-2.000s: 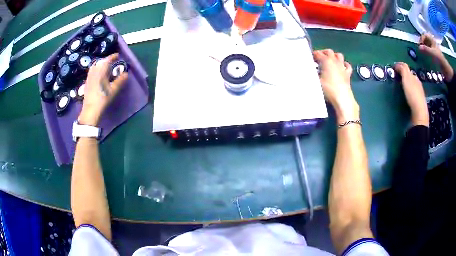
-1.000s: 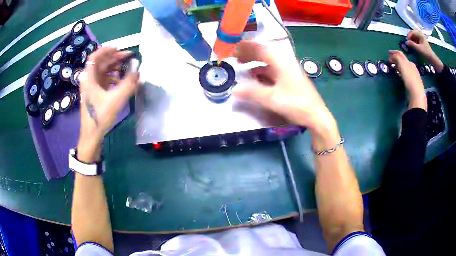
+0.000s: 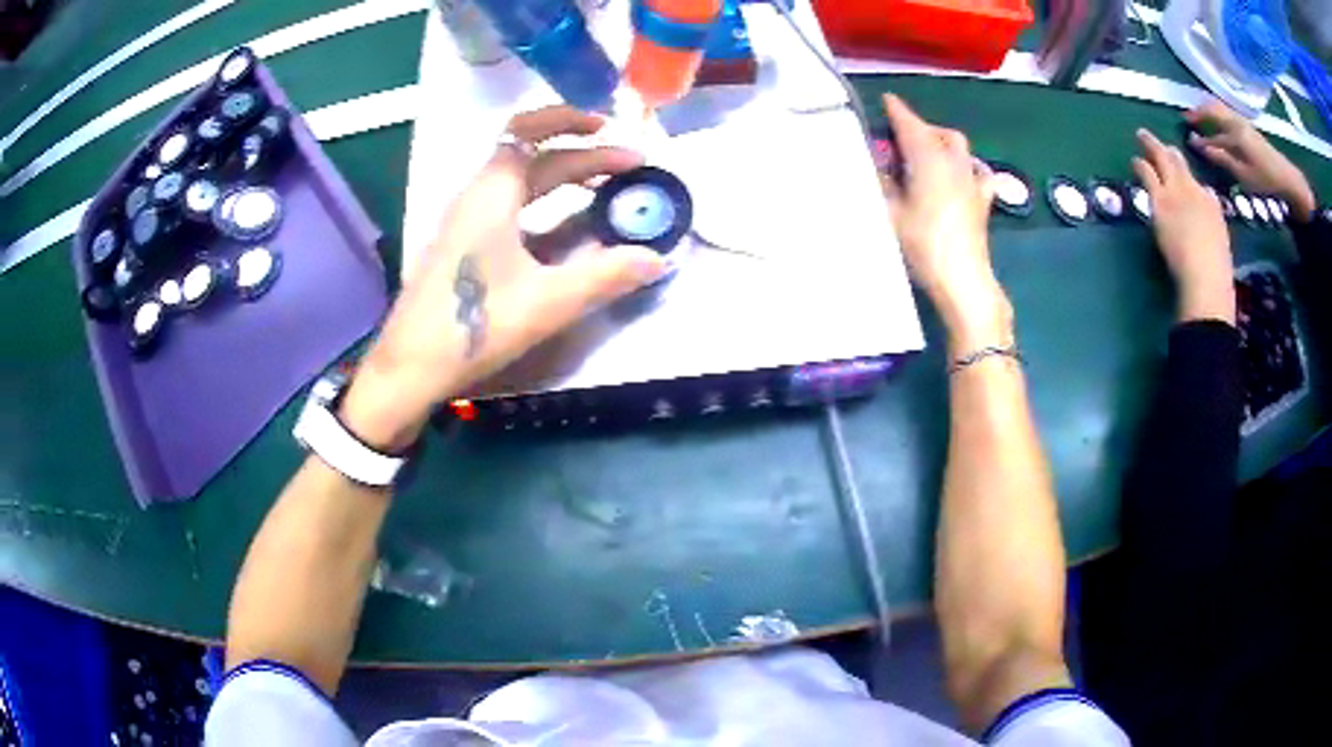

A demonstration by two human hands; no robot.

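Note:
My left hand [image 3: 504,277] reaches over the white machine top and pinches a black disc with a silver-grey centre [image 3: 643,212] by its left side. The disc is at the central round post, which it and my fingers mostly hide. My right hand [image 3: 938,204] is at the machine's right edge. A small dark, reddish-tinted part, likely a disc, shows at its fingertips, mostly hidden. The blue barrel [image 3: 552,56] and orange barrel [image 3: 672,47] point down just behind the disc.
A purple tray [image 3: 241,387] heaped with discs lies left. A row of white-centred discs [image 3: 1069,200] runs right, towards another person's hands [image 3: 1186,219]. A red bin [image 3: 928,32] and a fan [image 3: 1242,44] stand behind. A grey cable [image 3: 858,511] hangs in front.
My left hand has moved from beside the tray to the central post with a disc. My right hand has moved from the post to the machine's right edge. The view has shifted slightly.

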